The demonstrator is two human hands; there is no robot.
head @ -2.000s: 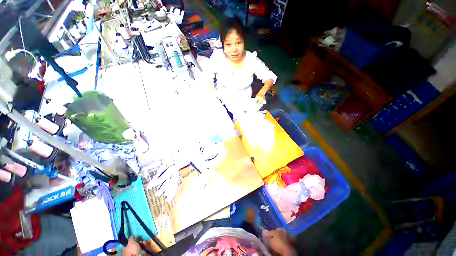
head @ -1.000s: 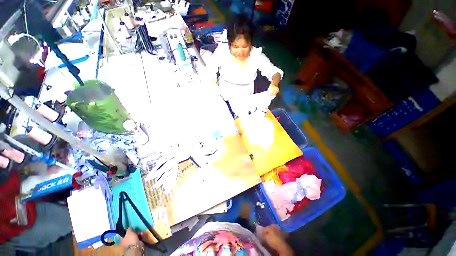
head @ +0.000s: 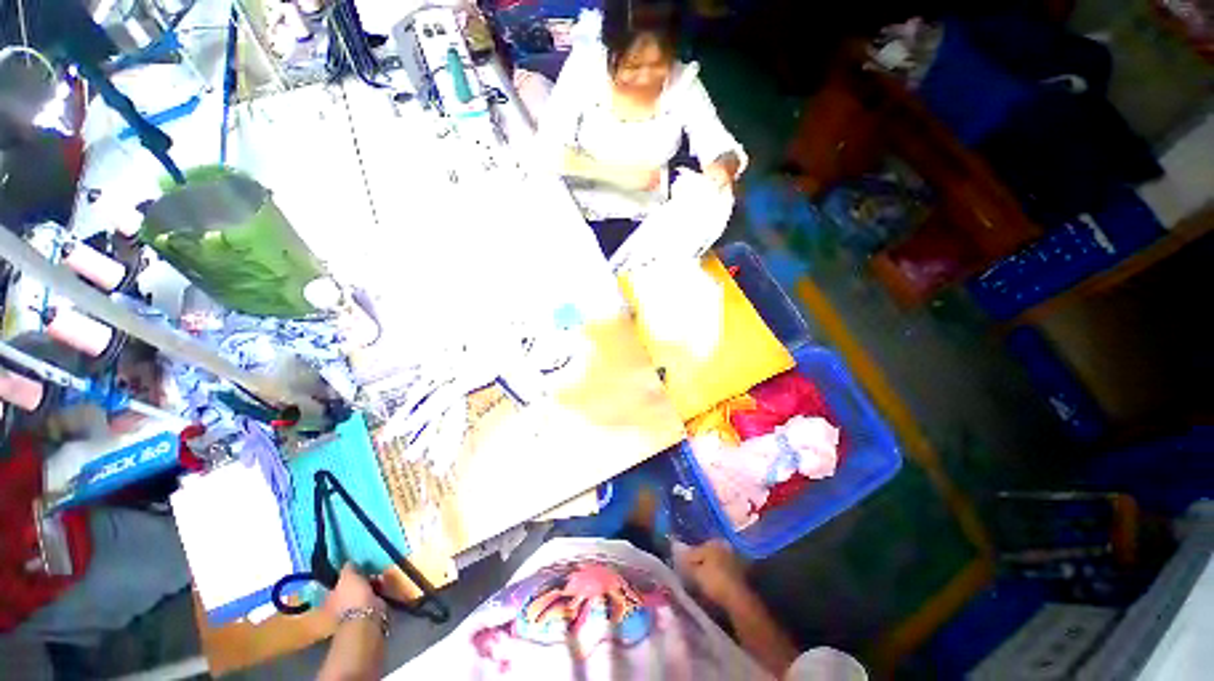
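Note:
A black V-shaped tool with a loop, like a clothes hanger [head: 362, 526], lies over the teal mat [head: 380, 466] at the near left bench corner. My left hand [head: 349, 596], with a band at the wrist, is at the tool's lower part beside the loop; whether its fingers grip it is unclear. My right hand [head: 708, 569] is low, beside my body and just below the blue crate [head: 872, 466]; it is small and blurred, with no held thing visible. Pale dark-edged fabric pieces [head: 433, 393] lie on the bench by the cardboard sheet [head: 573, 452].
A yellow-orange board [head: 739, 353] lies across the crate end, above pink and red garment pieces [head: 772, 459]. A seated person [head: 639, 133] handles white fabric beyond it. White sheets [head: 233, 532], a JACK box [head: 133, 459] and a green bag [head: 233, 253] are at left.
The bench and crate have shifted up in view. My left hand has moved in closer beside the black tool's loop. The seated person now holds up the white fabric with arms drawn together.

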